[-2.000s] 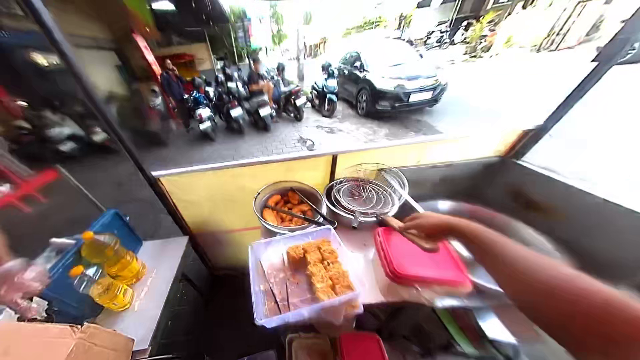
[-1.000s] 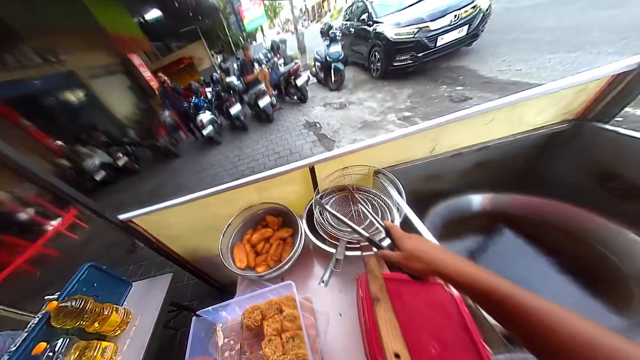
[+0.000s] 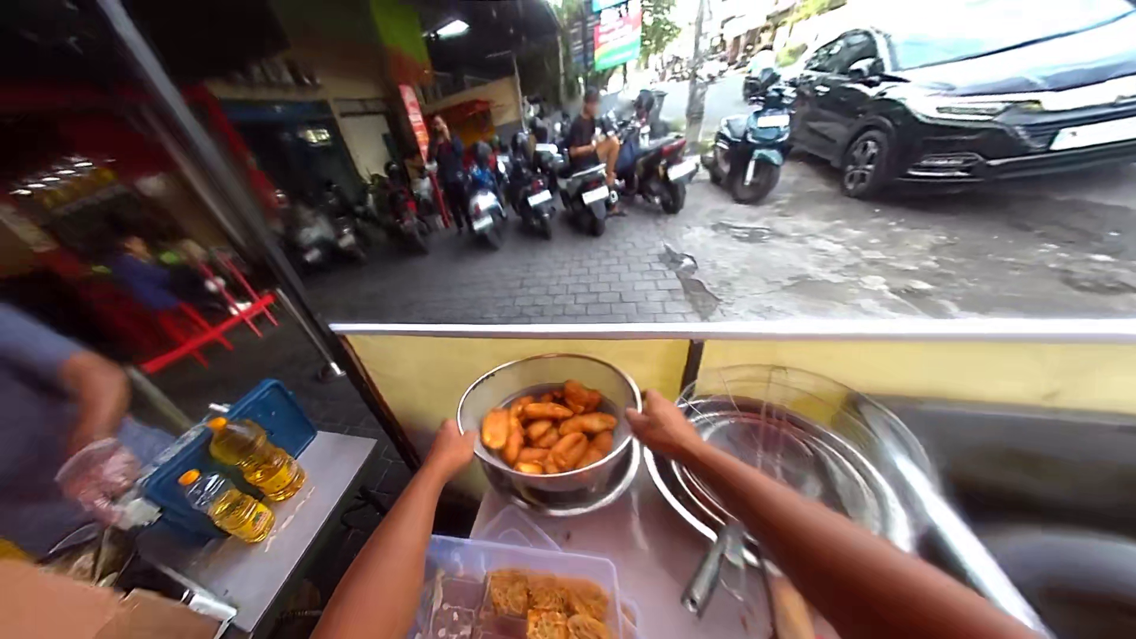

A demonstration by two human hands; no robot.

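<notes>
My left hand [image 3: 451, 451] grips the left rim of a round metal strainer bowl [image 3: 549, 359] of browned fried pieces [image 3: 552, 428]. On the opposite rim is my right hand [image 3: 661, 426], its fingers closed on the edge. The bowl sits in or just over a wider metal basin [image 3: 577, 508]. Wire skimmers [image 3: 799, 444] rest on another metal pan to the right, blurred, with a metal handle [image 3: 707, 568] and a wooden handle [image 3: 790, 608] toward me. Below the bowl stands a clear plastic box [image 3: 524, 552] with fried noodle-like blocks [image 3: 541, 599].
A yellow panel [image 3: 958, 368] with a metal top edge borders the counter. At left, oil bottles [image 3: 257, 457] and a blue crate [image 3: 282, 417] stand on a side table; a co-worker's plastic-gloved hand [image 3: 99, 479] is beside them. A dark wok [image 3: 1056, 568] lies at right.
My right hand has left the tongs and skimmers and now holds the bowl's right rim. My left hand has come into view on its left rim. The tongs no longer show clearly.
</notes>
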